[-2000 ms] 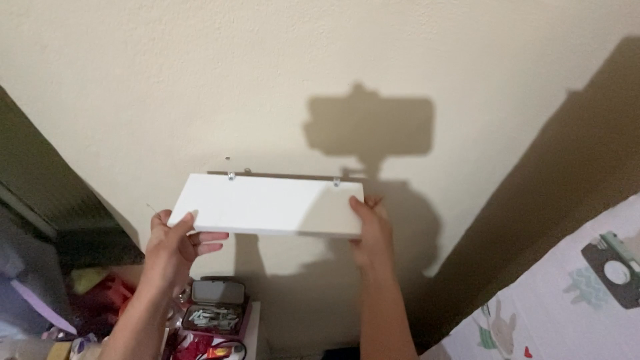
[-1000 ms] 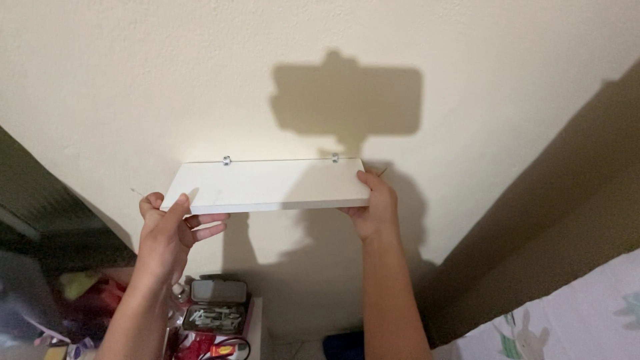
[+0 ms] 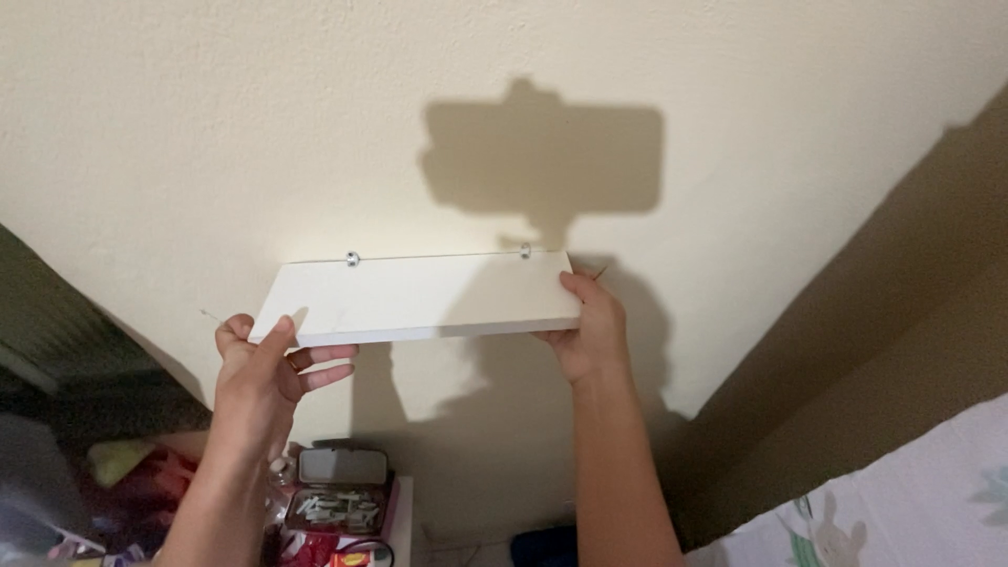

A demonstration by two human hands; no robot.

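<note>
A white rectangular board (image 3: 425, 299) is held up with its back edge against the painted wall (image 3: 236, 157). My left hand (image 3: 272, 370) grips its left front corner, thumb on top and fingers below. My right hand (image 3: 591, 327) holds the right end, thumb on the upper face. Two small metal clips or brackets, a left one (image 3: 353, 258) and a right one (image 3: 525, 250), sit at the back edge. A thin pointed item (image 3: 209, 315) sticks out beyond my left fingers, and another (image 3: 602, 273) shows by my right hand. The board's underside is hidden.
Below, an open tin (image 3: 339, 508) of small pale pieces stands on a white surface beside a small bottle (image 3: 281, 471) and red items (image 3: 311, 547). A dark curtain or panel (image 3: 79, 354) is at left. Patterned fabric (image 3: 890, 496) lies at lower right; a dark blue thing (image 3: 545, 547) is low down.
Two seconds ago, a dark strip and small marks showed on the wall above the board's back edge; now they do not. Both hands have kept hold of the board. The view has shifted.
</note>
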